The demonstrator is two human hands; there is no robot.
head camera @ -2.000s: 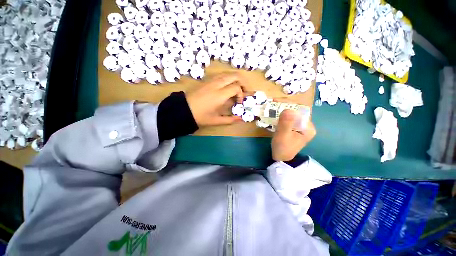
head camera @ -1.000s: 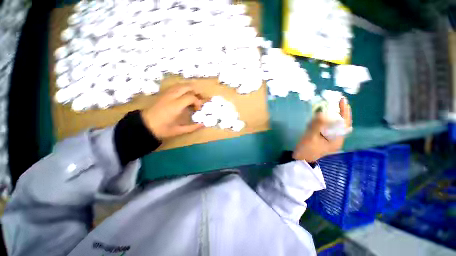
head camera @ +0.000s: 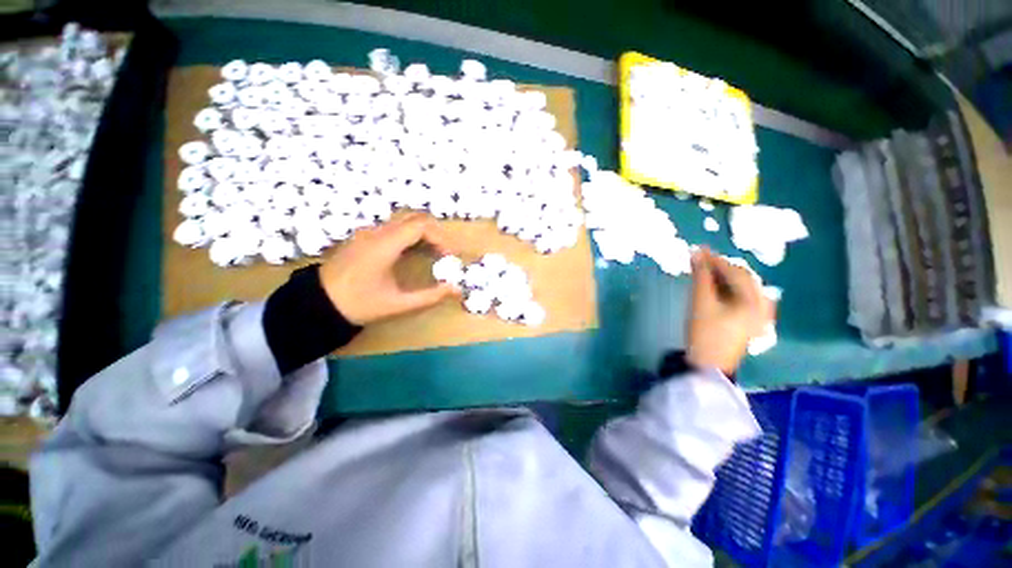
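Many white housings (head camera: 377, 144) stand in rows on the brown cardboard sheet (head camera: 533, 239). A small group of housings (head camera: 497, 286) stands apart near the sheet's front. My left hand (head camera: 383, 272) is beside this group, with thumb and forefinger at a white housing (head camera: 447, 270) on its left edge. My right hand (head camera: 724, 311) is over the green bench to the right, blurred, with its fingertips near the right end of a loose heap of flat white pieces (head camera: 638, 227). Whether it holds anything cannot be told. The glue bottle cannot be made out.
A yellow tray (head camera: 627, 166) full of white pieces is at the back right. A crumpled tissue (head camera: 768, 231) lies in front of it, and another is partly behind my right hand. Grey stacked boards (head camera: 899, 239) stand far right, blue baskets (head camera: 827, 466) below. A black-sided carton (head camera: 100, 222) of parts is left.
My right hand has moved right, away from the small group, and the bottle it held no longer shows in it. My left hand stays by the group. The view has shifted.
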